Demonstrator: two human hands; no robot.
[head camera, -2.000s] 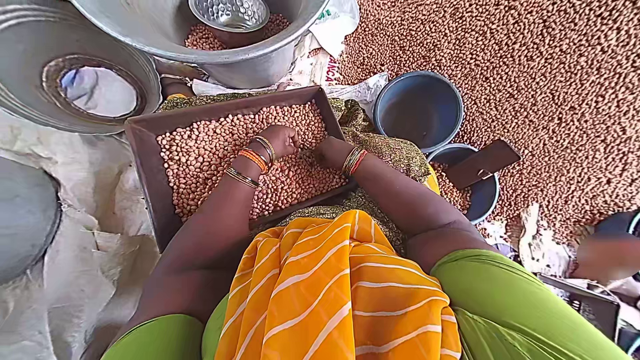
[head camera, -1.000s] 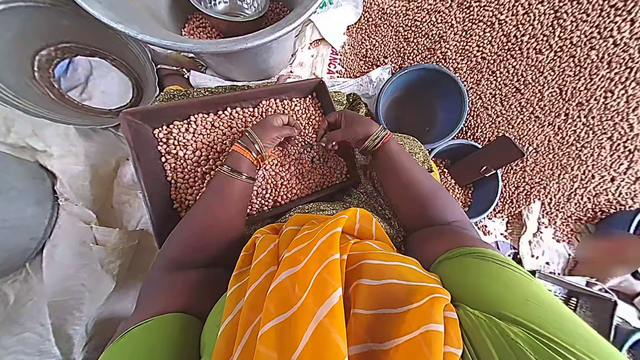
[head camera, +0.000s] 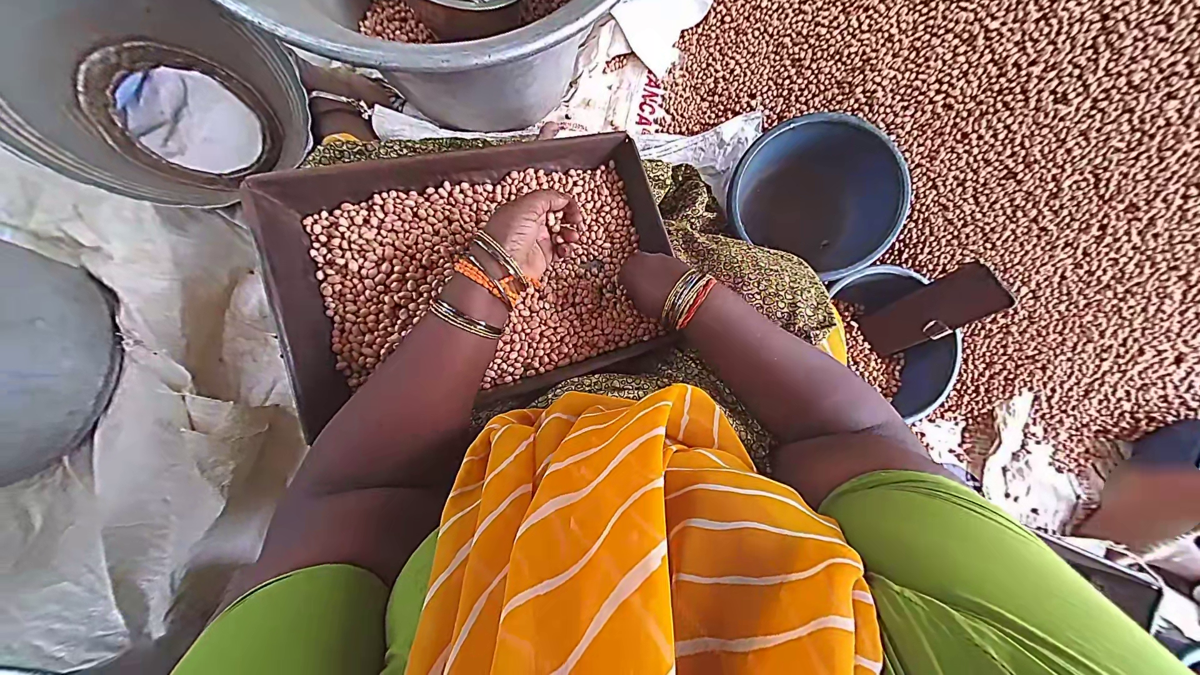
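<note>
A dark brown tray (head camera: 441, 169) rests tilted on my lap, with a layer of reddish nuts, apparently shelled peanuts (head camera: 394, 253), in it. My left hand (head camera: 539, 230) is over the middle of the tray, palm turned up and fingers curled, with a few nuts showing between the fingers. Near the tray's right side, my right hand (head camera: 647, 281) is lowered to the nuts; its fingers point down and are mostly hidden. A small dark bit (head camera: 592, 267) lies on the nuts between both hands.
Large metal basins (head camera: 487, 84) stand beyond the tray and at upper left (head camera: 197, 56). To the right are a blue bowl (head camera: 820, 192) and a smaller one (head camera: 937, 375) with nuts and a brown flat case (head camera: 937, 307). Nuts (head camera: 1059, 169) cover the ground at right.
My left hand has turned palm up and curled over the nuts. My right hand, raised beside it a second ago, is lower at the tray's right side.
</note>
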